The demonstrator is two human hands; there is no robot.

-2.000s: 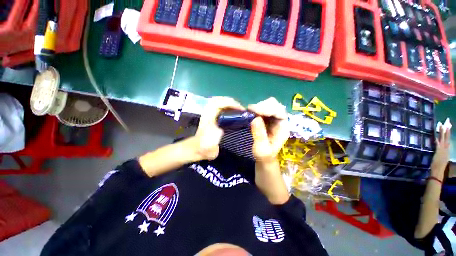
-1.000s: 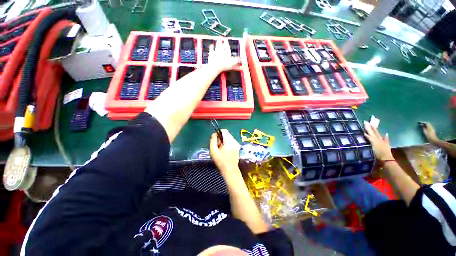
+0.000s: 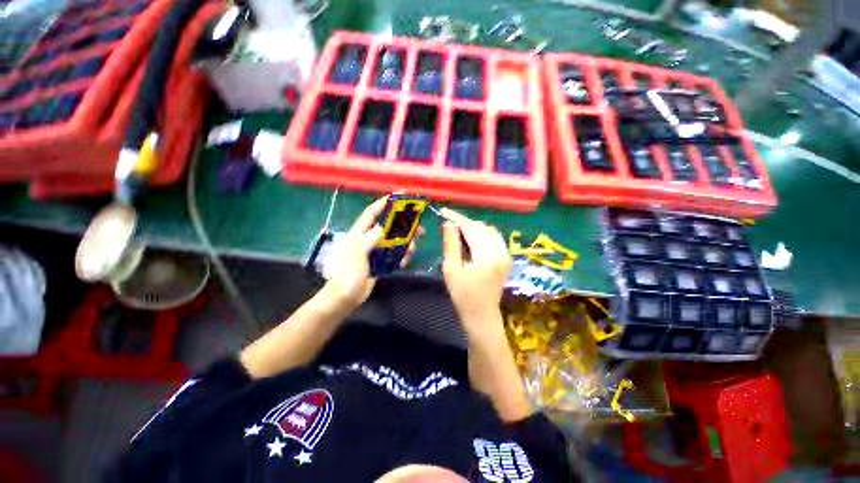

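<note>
My left hand (image 3: 356, 253) holds a dark keypad phone (image 3: 388, 258) upright, above the lap near the bench edge. A bright yellow frame (image 3: 404, 223) lies around its screen. My right hand (image 3: 474, 259) is just right of the phone, its fingers closed on thin dark tweezers (image 3: 455, 236), partly hidden by the fingers. A thin tip shows near the phone's top right corner. The red-orange phone tray (image 3: 415, 179) ahead holds several phones, and its back right slot is empty.
A second red-orange tray (image 3: 660, 195) holds dark phone parts. A clear lens tray (image 3: 693, 283) lies at the right. Loose yellow frames (image 3: 544, 249) lie on the bench, above a waste bag (image 3: 556, 363). A separate phone (image 3: 236, 170), black hose (image 3: 151, 94) and fan (image 3: 156, 275) are at left.
My left hand has come back from the phone tray and now holds a phone with a yellow frame. My right hand has moved up beside it. The other worker's hand has left the lens tray's side.
</note>
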